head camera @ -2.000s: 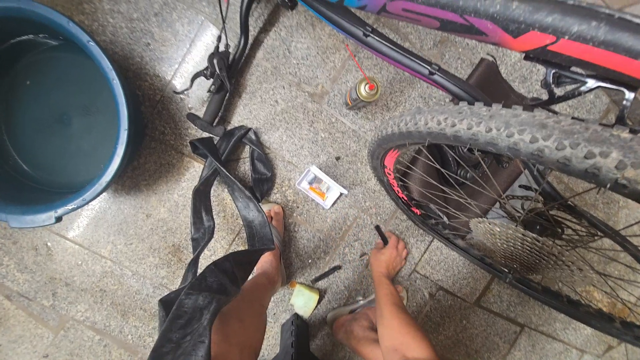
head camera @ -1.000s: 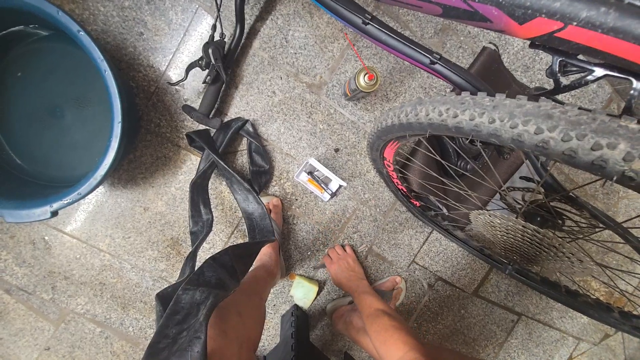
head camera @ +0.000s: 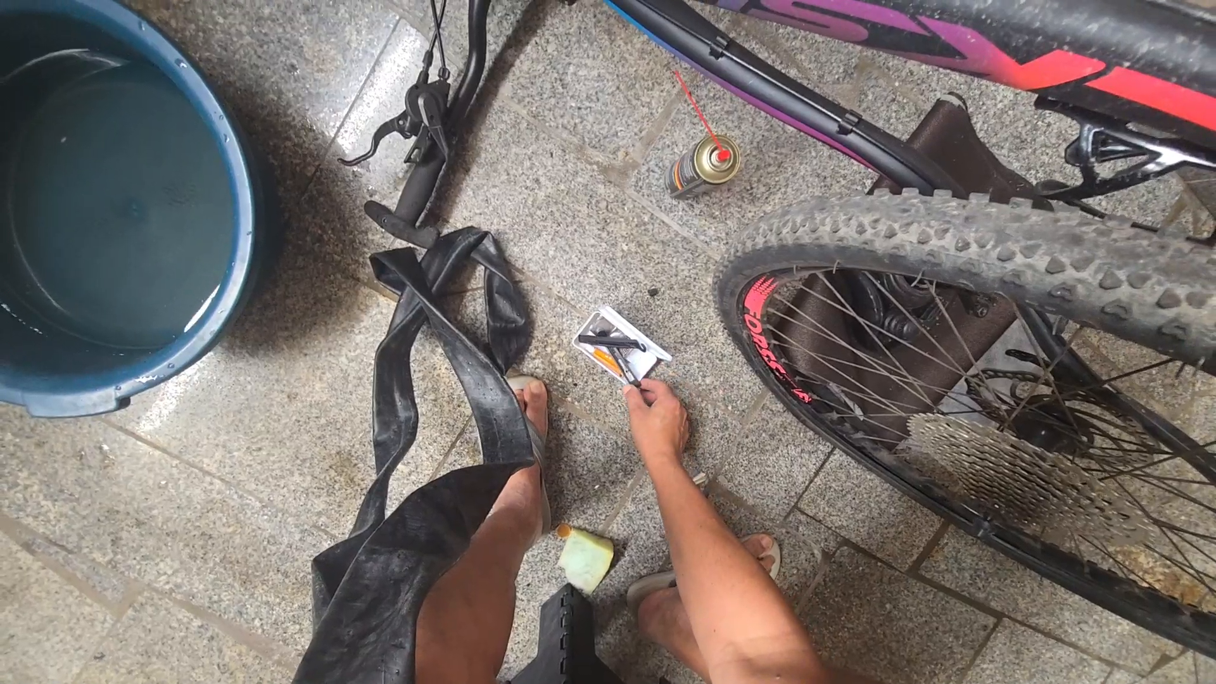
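My right hand (head camera: 657, 420) reaches down to a small white plastic case (head camera: 655, 344) on the stone floor, its fingers closed on one end of a black tire lever (head camera: 624, 366). Another black lever (head camera: 605, 339) and an orange piece (head camera: 604, 360) lie in the case. A black rubber inner tube (head camera: 480, 351) drapes over my leg and trails on the floor to the left of the case. Near my feet is a yellow-green piece (head camera: 587, 558) with an orange end. My left hand is out of view.
A blue tub of water (head camera: 237, 171) stands at the left. A spray can (head camera: 708, 166) with a red straw stands beyond the case. At the right lies a bicycle with its rear tire (head camera: 950, 233), spokes and cassette (head camera: 1007, 470); its handlebar grip (head camera: 415, 195) touches the floor near the tube.
My right hand has moved from the floor near my foot up to the white case. Two seconds ago it held a black object beside the wheel.
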